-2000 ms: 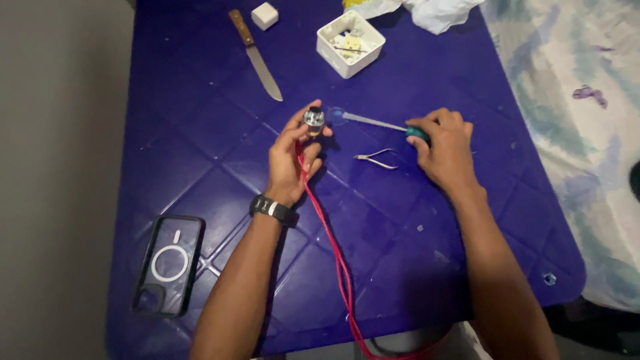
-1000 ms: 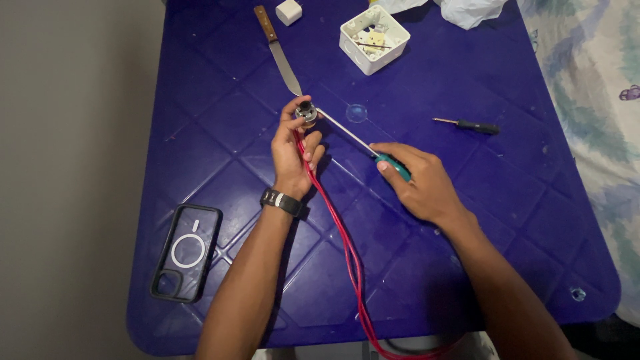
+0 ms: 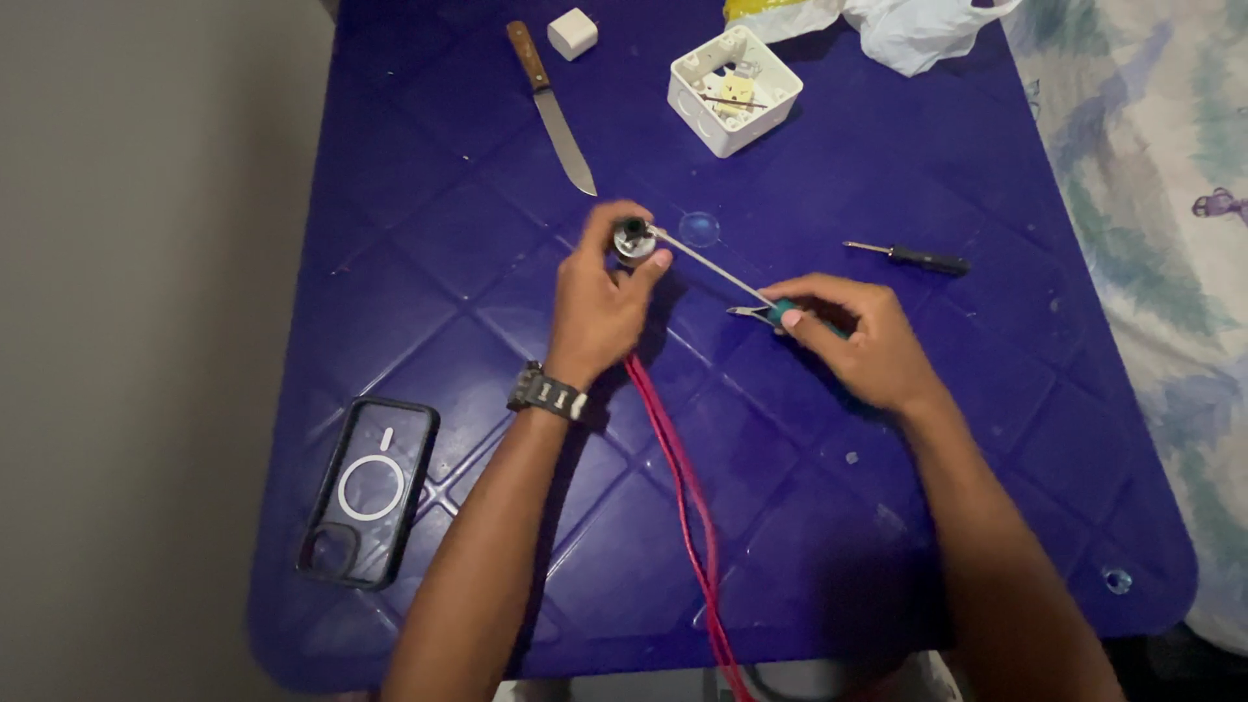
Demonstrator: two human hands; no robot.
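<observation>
My left hand (image 3: 609, 292) holds a small round metal and black fitting (image 3: 634, 242), perhaps a lamp holder, between thumb and fingers. Red twisted wires (image 3: 684, 478) run from under that hand down past the table's front edge. In my right hand (image 3: 858, 336) is a screwdriver (image 3: 717, 268) with a green handle and a long thin shaft; its tip meets the right side of the fitting. Small metal nippers or pliers (image 3: 749, 312) lie on the table, partly behind the screwdriver handle and my right fingers.
On the blue plastic table (image 3: 780, 546) lie a knife (image 3: 565, 141), a white charger-like block (image 3: 572, 34), a white junction box (image 3: 721, 136) with small parts, a dark-handled screwdriver (image 3: 926, 260) and a clear phone case (image 3: 370, 492). Plastic bags (image 3: 907, 34) rest at the back.
My left hand has turned over, its back now facing up around the fitting. The screwdriver in my right hand remains against the fitting. The nippers, hidden one second ago, show again.
</observation>
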